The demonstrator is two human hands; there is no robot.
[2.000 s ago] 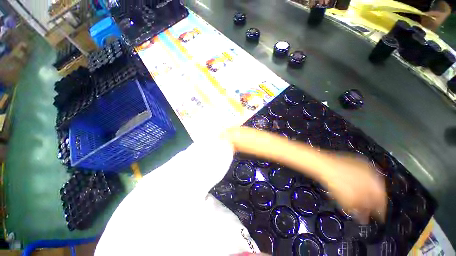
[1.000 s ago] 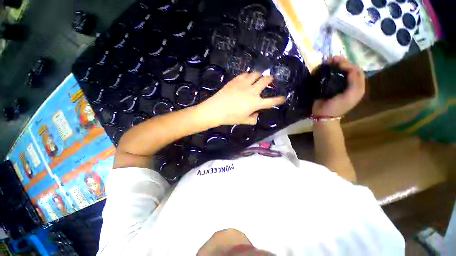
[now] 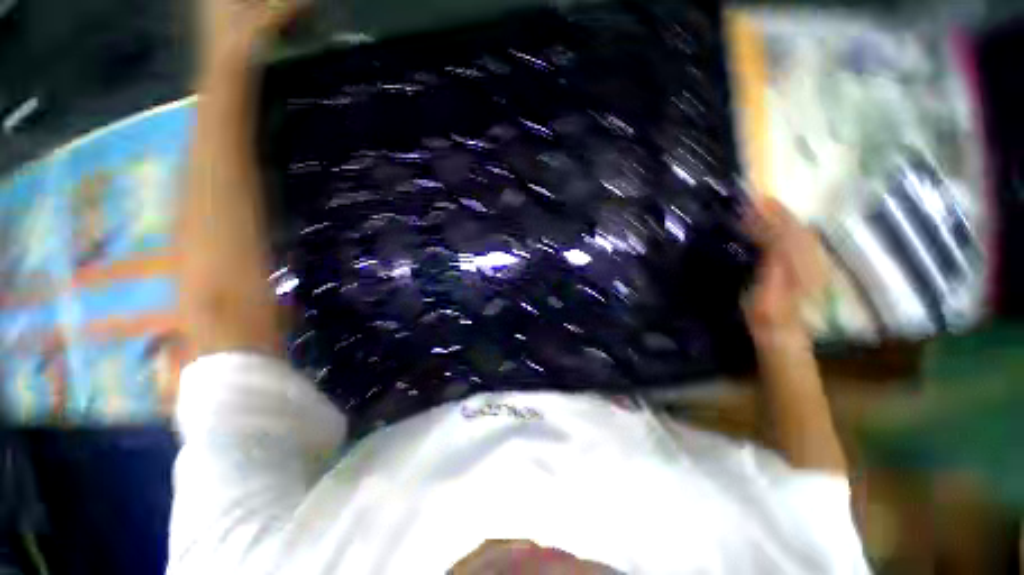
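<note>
The picture is strongly blurred. The glossy black blister tray (image 3: 483, 225) lies in front of me, its pockets smeared into streaks. My left hand (image 3: 249, 16) is at the top left edge, beyond the tray's far left corner and over the dark belt; whether it holds anything cannot be told. My right hand (image 3: 786, 264) is at the tray's right edge, fingers curled beside a dark patch. A black unit there cannot be told apart from the tray.
The blue-orange printed covering (image 3: 124, 270) lies left of the tray. At right, a white sheet with smeared black discs (image 3: 915, 230) lies on the pale print (image 3: 865, 96). The dark conveyor belt (image 3: 101, 56) runs beyond. Brown cardboard shows below right.
My left hand has moved from over the tray to the far left, over the belt. My right hand is slightly lower in the picture; the black unit it held is no longer distinguishable. The view has turned.
</note>
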